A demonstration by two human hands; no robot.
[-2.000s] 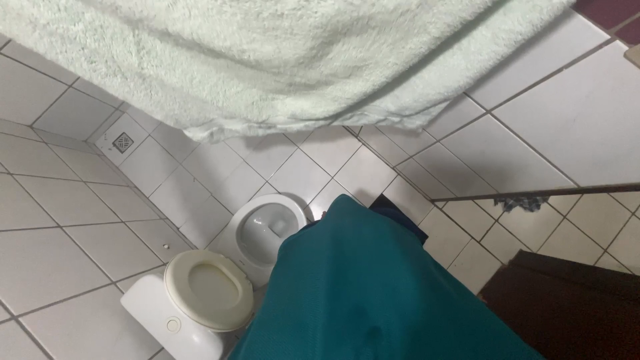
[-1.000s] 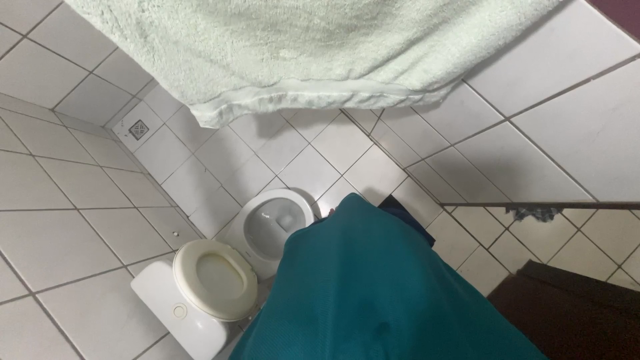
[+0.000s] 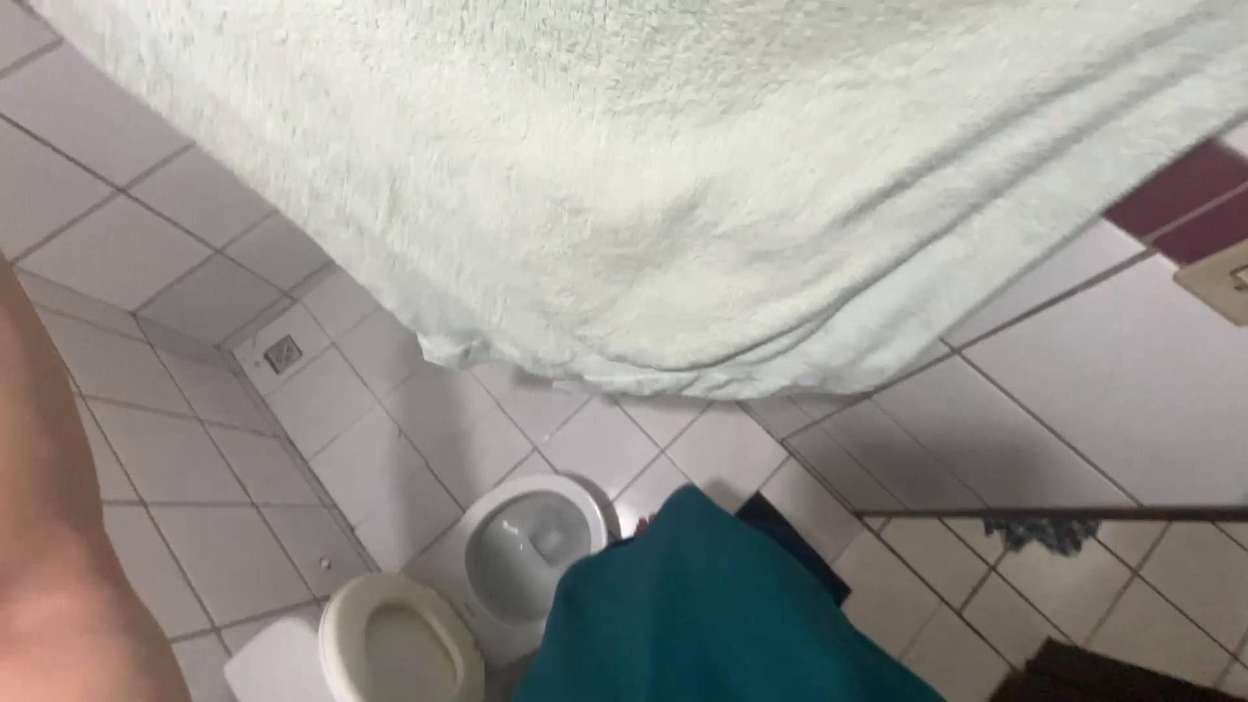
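A pale green-white towel (image 3: 624, 195) spans the top of the view, close to the camera, its lower edge hanging in folds. Bare skin of an arm shows at the left edge; its hand is out of frame. My right hand is not visible either, and what holds up the towel is hidden. Teal cloth of a garment (image 3: 702, 604) covers the bottom middle, over my body.
Below left stands a white toilet with a bowl (image 3: 531, 546), a raised lid and seat (image 3: 400, 639) and a tank (image 3: 283, 663). A floor drain (image 3: 283, 354) lies at the left corner. A dark mat (image 3: 795, 546), a grey cloth (image 3: 1043, 534) and a switch plate (image 3: 1219, 283) are at right.
The towel now reaches lower and farther right across the view. A bare arm has come into view at the left edge, where none showed before.
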